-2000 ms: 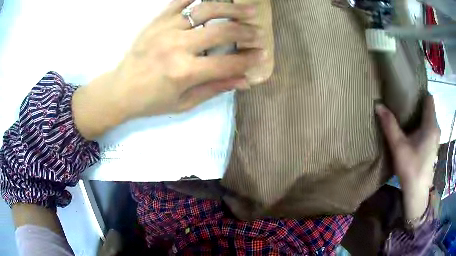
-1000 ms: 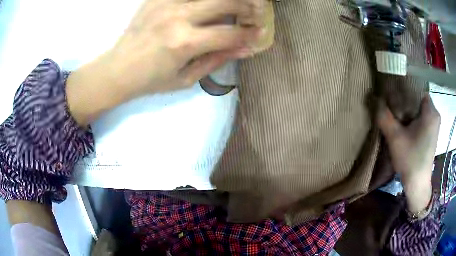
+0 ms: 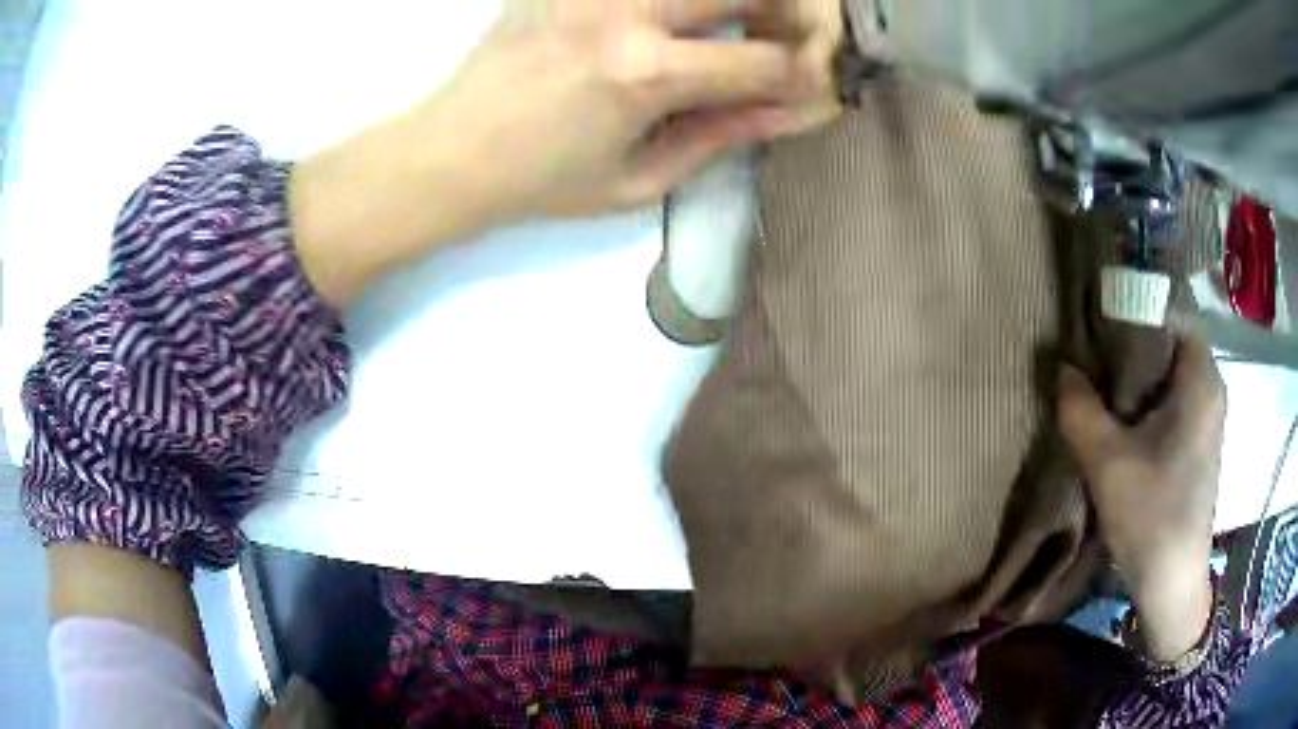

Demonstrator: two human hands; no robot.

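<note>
A large brown fine-ribbed garment panel (image 3: 911, 328) lies over the machine bed and hangs over the front table edge. My left hand (image 3: 655, 107) reaches over the panel's upper left edge, fingers bent, blurred and partly cut off by the top of the picture; the tan template seen earlier cannot be made out under it. My right hand (image 3: 1160, 470) grips the panel's right side, thumb and fingers around bunched cloth. The metal presser foot area (image 3: 1125, 192) is above it, beside a small pale ribbed knob (image 3: 1136, 295).
The grey-white sewing machine head (image 3: 1139, 71) crosses the top right. A rounded slide plate (image 3: 690, 306) shows left of the panel. Red-handled snips (image 3: 1251, 261) lie right of the machine. The white tabletop (image 3: 498, 413) ends above my checked apron (image 3: 570, 662).
The panel's upper part has moved under the machine head with my left hand, which shifted right. The tan template is no longer distinct. More slide plate shows. My right hand still holds the cloth.
</note>
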